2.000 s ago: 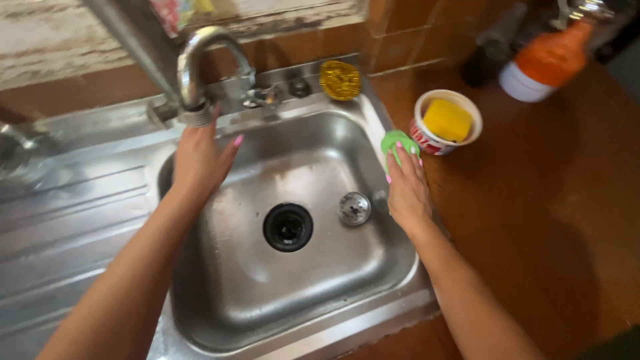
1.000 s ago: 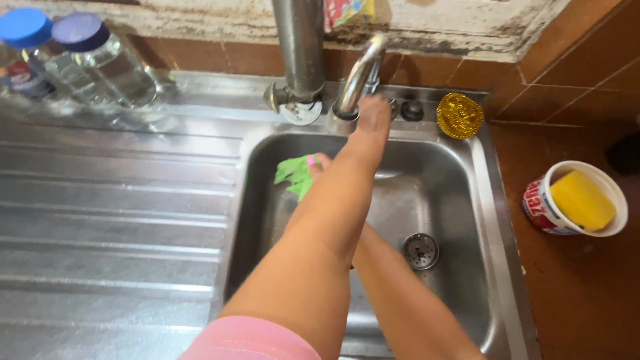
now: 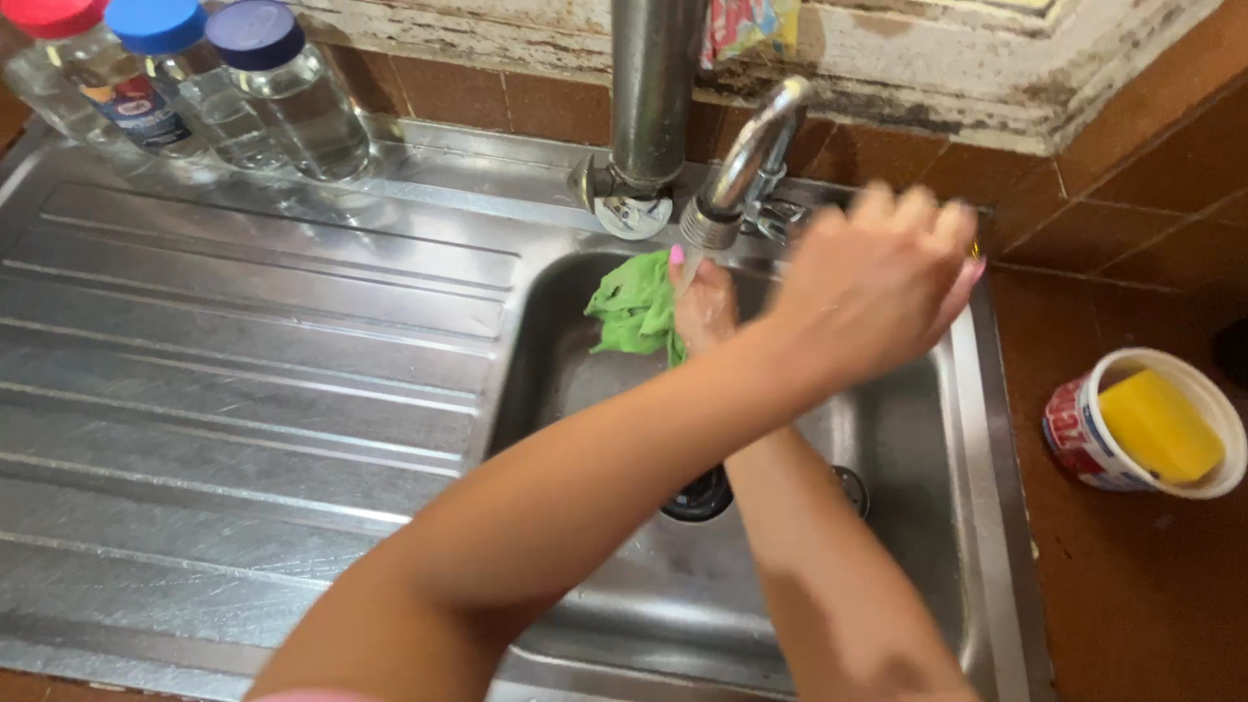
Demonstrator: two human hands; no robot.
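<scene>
My left hand (image 3: 882, 278) is raised over the back right of the steel sink (image 3: 960, 429), its fingers bent and blurred; whether they grip anything is hidden. The left arm crosses over the right. Below the spout of the chrome faucet (image 3: 751, 146), my right hand (image 3: 707, 304) holds a crumpled green cloth (image 3: 634, 302), which hangs at the back left of the basin. A thin stream of water seems to run from the spout onto this hand. The faucet's handle (image 3: 775, 219) is partly behind the left hand. Only a speck of the gold scourer (image 3: 976, 250) shows past the fingers.
A ribbed steel drainboard (image 3: 244, 390) extends left, with several lidded jars of clear liquid (image 3: 302, 117) at its back. A metal pipe (image 3: 651, 97) stands behind the sink. Right of it, a plastic tub (image 3: 1082, 439) holds a yellow sponge (image 3: 1160, 424). A strainer (image 3: 850, 490) lies by the black drain (image 3: 700, 495).
From the sink's right rim, my right hand has brought the green cloth under the spout. My left hand has moved right, away from the spout. The view has shifted left.
</scene>
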